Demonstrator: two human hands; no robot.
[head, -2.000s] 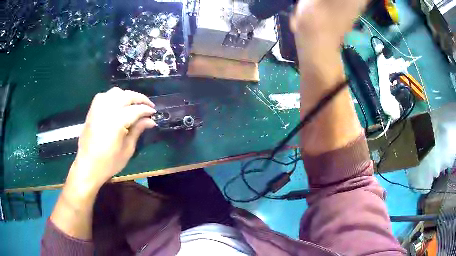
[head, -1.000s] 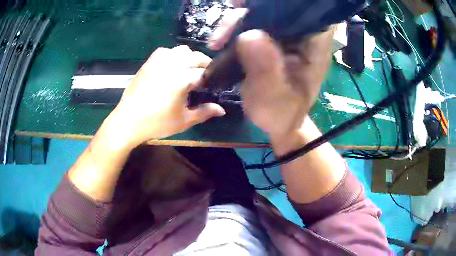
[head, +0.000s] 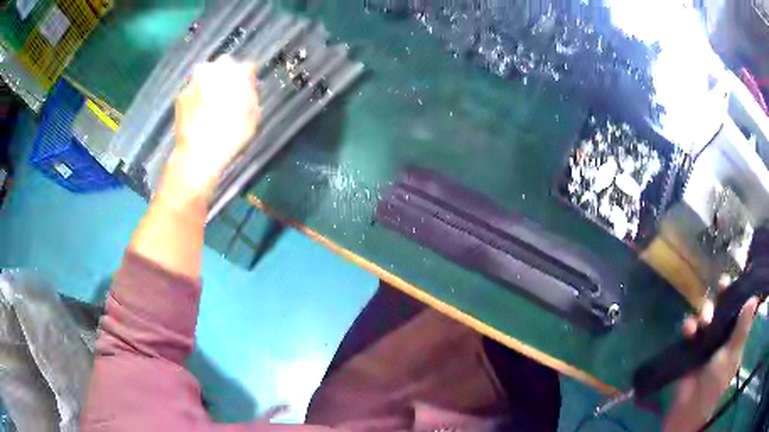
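Note:
The long dark jig (head: pixel 497 245) lies at a slant on the bench. Its groove shows dark, with no white strip in it, and a round metal piece (head: pixel 612 314) is at its right end. My left hand (head: pixel 215 114) is blurred, over the row of grey strips (head: pixel 287 93) at the left, away from the jig. Whether its fingers hold a strip I cannot tell. Some strips have small dark pieces on them. My right hand (head: pixel 712 375), partly cut off at the lower right, holds the black electric screwdriver (head: pixel 687 354), right of the jig; its thin bit points down-left.
The parts tray (head: pixel 560 198) with shiny fittings (head: pixel 615 173) stands behind the jig. A wooden block (head: pixel 674 261) and a white box (head: pixel 717 181) are at the right. Loose dark parts (head: pixel 497 42) lie at the back. Blue (head: pixel 72 143) and yellow (head: pixel 59 38) crates stand at far left.
The view has swung left. My left hand has left the jig for the strips. The white strip no longer shows in the jig. My right hand has moved right, away from the jig, with the screwdriver.

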